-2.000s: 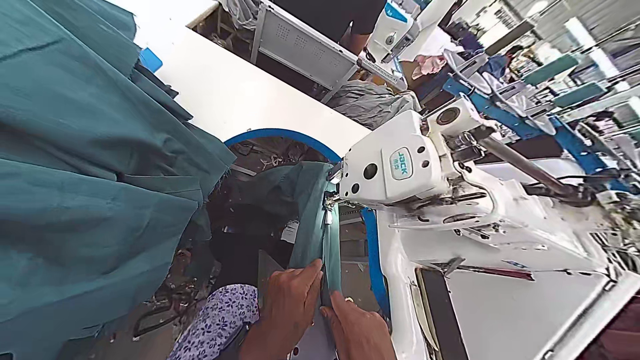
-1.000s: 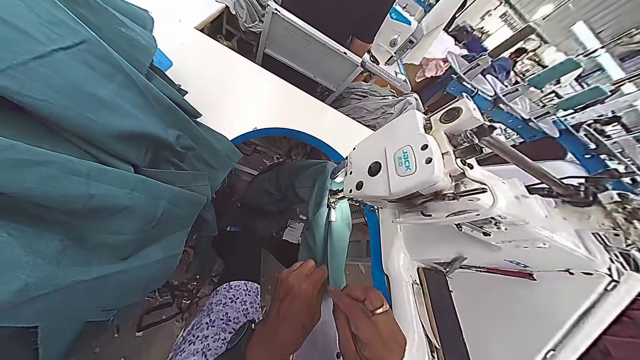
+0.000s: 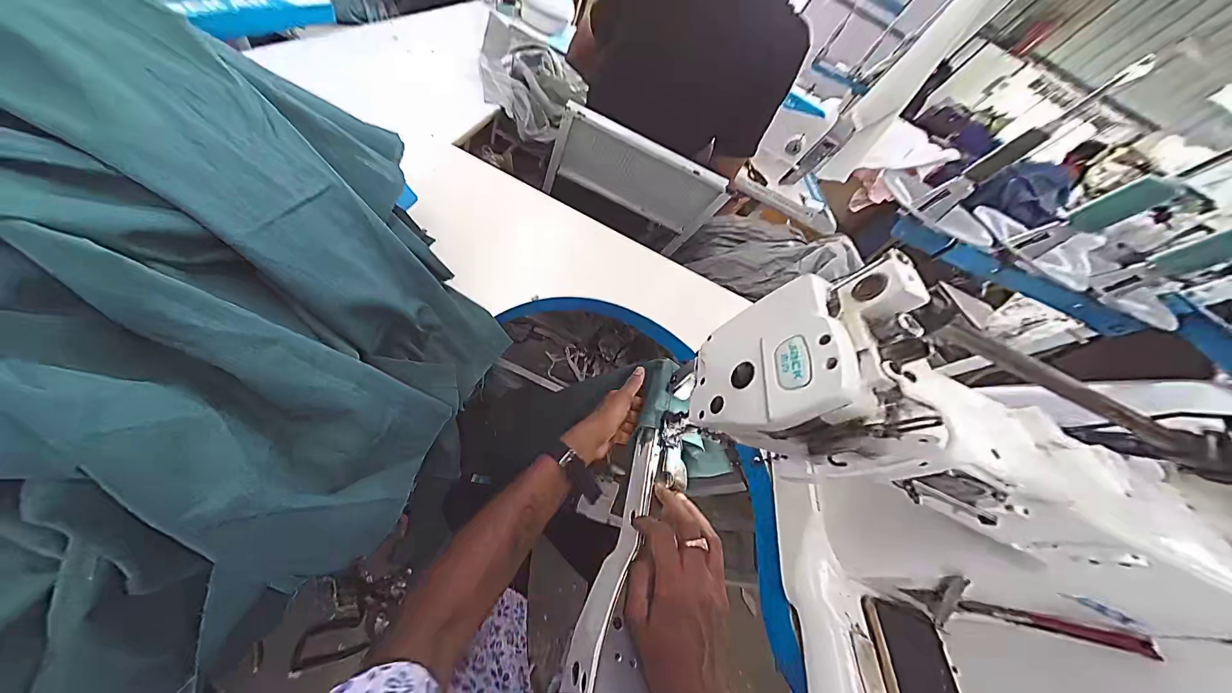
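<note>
Green fabric lies around the narrow arm of a white Jack sewing machine, at the needle area. My left hand reaches up to the left side of this fabric, thumb extended and fingers curled; whether it pinches the cloth is hard to see. Below the needle, my right hand rests along the metal arm, fingertips near the presser foot, with no cloth visible in it. A small piece of green fabric shows behind the arm, right of the needle. A big pile of green fabric hangs at the left.
A white table with a blue-edged cutout surrounds the machine arm. Beyond it are a metal chair, grey plastic-wrapped material and a seated person in dark clothing. More workstations stand at the upper right.
My left hand has moved up the machine arm to the needle area. Both hands held the fabric strip before; it no longer covers the lower arm. A person has come into view behind the table.
</note>
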